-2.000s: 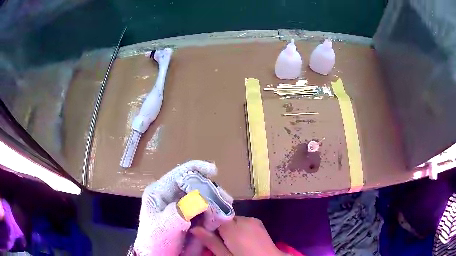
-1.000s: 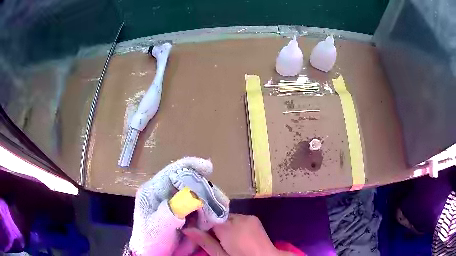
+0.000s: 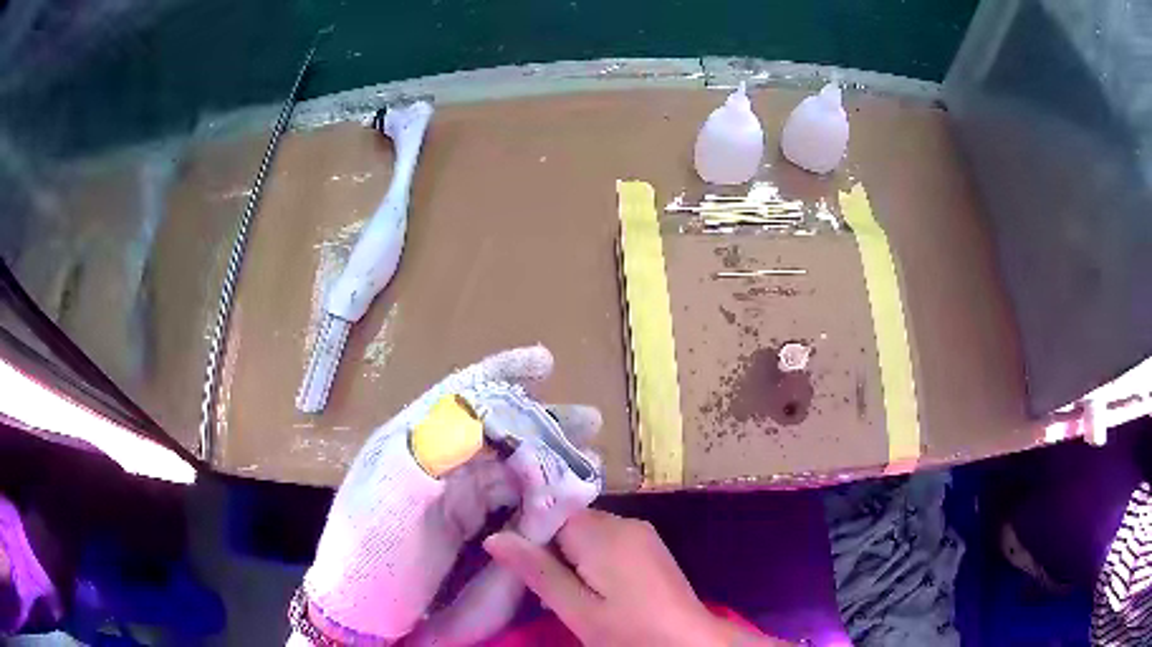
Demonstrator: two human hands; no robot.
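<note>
My left hand (image 3: 423, 493), in a white knit glove with a yellow wrap on the thumb, holds the upper end of a pale moulded part (image 3: 546, 474) at the bench's front edge. My bare right hand (image 3: 619, 569) has its fingers against the part's lower side, thumb and fingertips closed on it; whether it also holds a stick is hidden. A second limb-shaped part (image 3: 375, 253) lies on the cardboard at left, grooved end towards me, black-banded knob at the back.
Two white squeeze bottles (image 3: 729, 142) stand at back right. Below them lie a bundle of thin sticks (image 3: 754, 210), one loose stick (image 3: 761, 272) and a small pot (image 3: 793, 356) beside a dark stain, between yellow tape strips (image 3: 651, 341). A dark rod (image 3: 240, 259) lies far left.
My left hand has moved up and right with the part, which is turned so more of its narrow body shows. My right hand has shifted up slightly beside it.
</note>
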